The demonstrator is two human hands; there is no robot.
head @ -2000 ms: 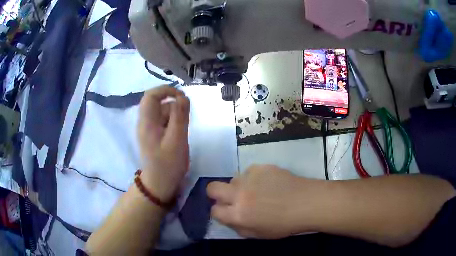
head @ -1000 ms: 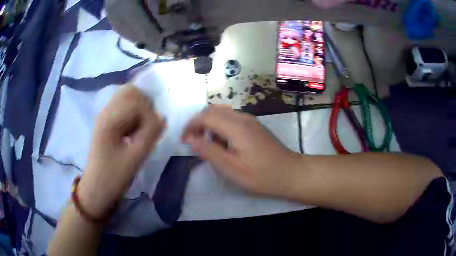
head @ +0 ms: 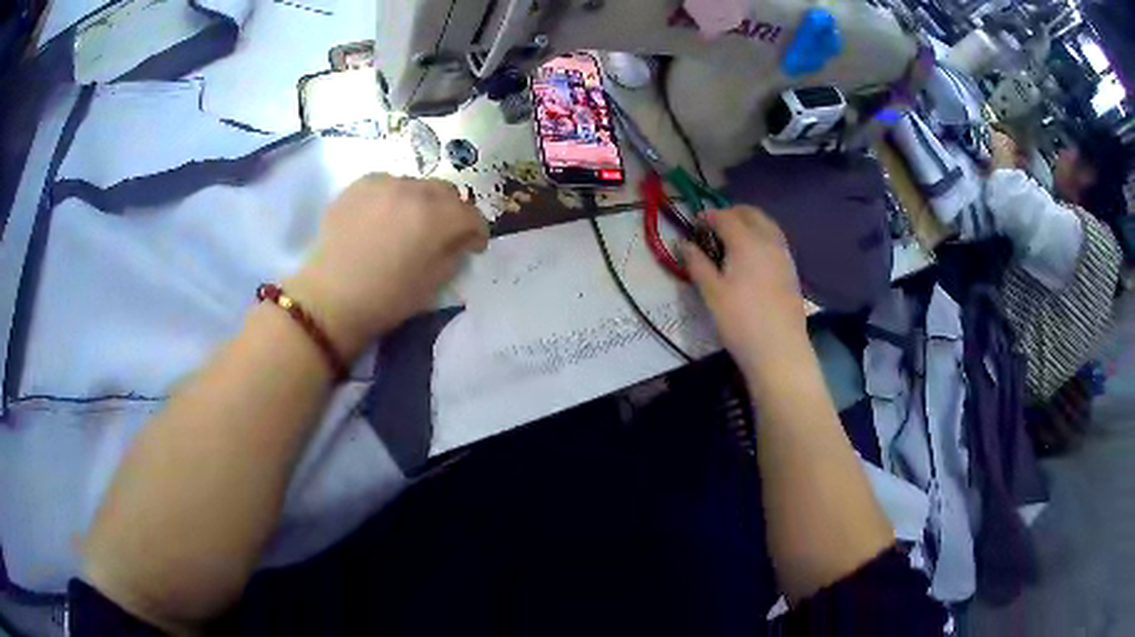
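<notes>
A large garment panel (head: 187,268), pale reverse side up with dark strips, lies across the left of the table and under the machine head. My left hand (head: 396,243), with a beaded bracelet, is over the panel's right part, just in front of the needle area. Its fingers are curled, and whether they pinch cloth is hidden. A dark fabric part (head: 405,386) shows below that wrist. My right hand (head: 751,274) is at the scissors (head: 656,224), its thumb and fingers closed around the handles. It covers part of the loops.
The sewing machine head (head: 436,56) stands at the back. A lit smartphone (head: 578,125) stands left of the scissors, its black cable (head: 629,292) crossing the table. A white-and-black device (head: 807,118) and dark cloth (head: 815,230) are right. Cut pieces (head: 940,423) hang lower right. A person (head: 1058,261) is beyond.
The view has swung right. My right hand has left the panel's edge and moved right onto the scissors. My left hand has moved to the panel's right part near the needle.
</notes>
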